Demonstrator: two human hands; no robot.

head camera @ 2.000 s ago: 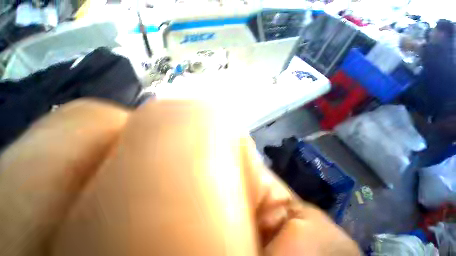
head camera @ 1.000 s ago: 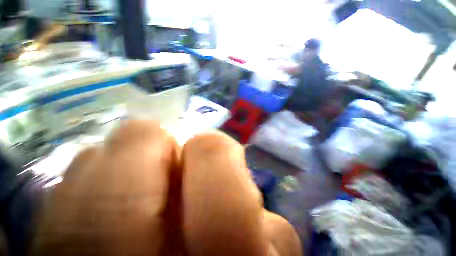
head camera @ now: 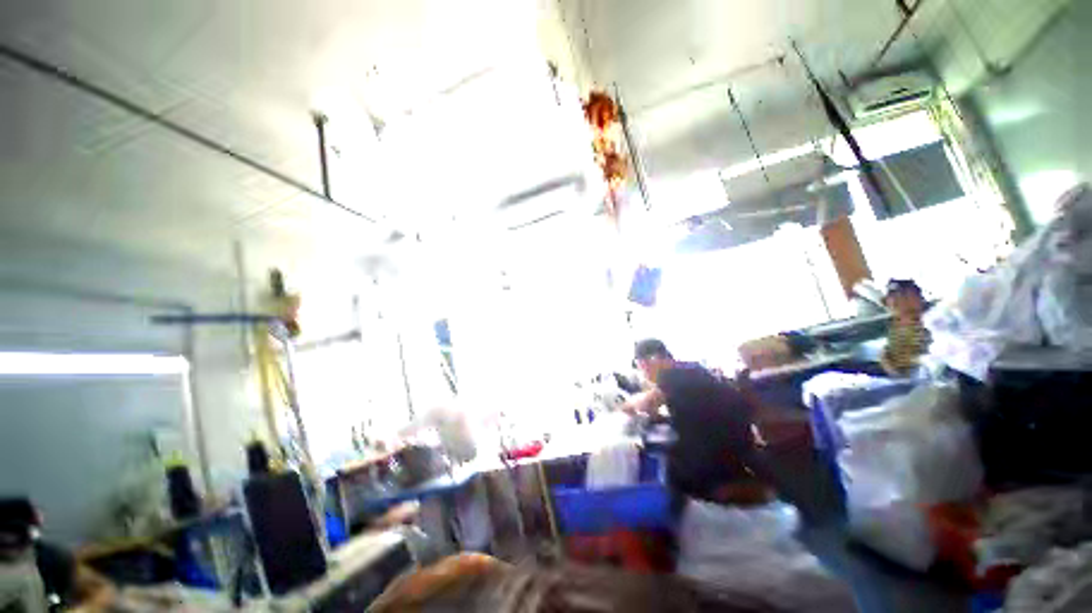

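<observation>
A blurred skin-toned shape, part of a hand [head camera: 449, 583], shows at the bottom edge, cut off by the frame. I cannot tell whether it is my left or right hand, or whether it holds anything. A pale machine top [head camera: 359, 569] lies just left of it, also cut off. A dark upright object [head camera: 284, 529] stands behind the machine top. The needle area and any cloth being worked on are out of the picture.
A person in dark clothes [head camera: 707, 425] sits at another station, with a blue crate [head camera: 613, 509] beside them. White bags [head camera: 748, 551] lie at the lower right. Another person [head camera: 907, 329] is farther back. Bright windows and ceiling fill the upper part.
The view has swung up and to the right, from the sewing machine to the room and ceiling. The large hand shape close to the camera has dropped to the bottom edge.
</observation>
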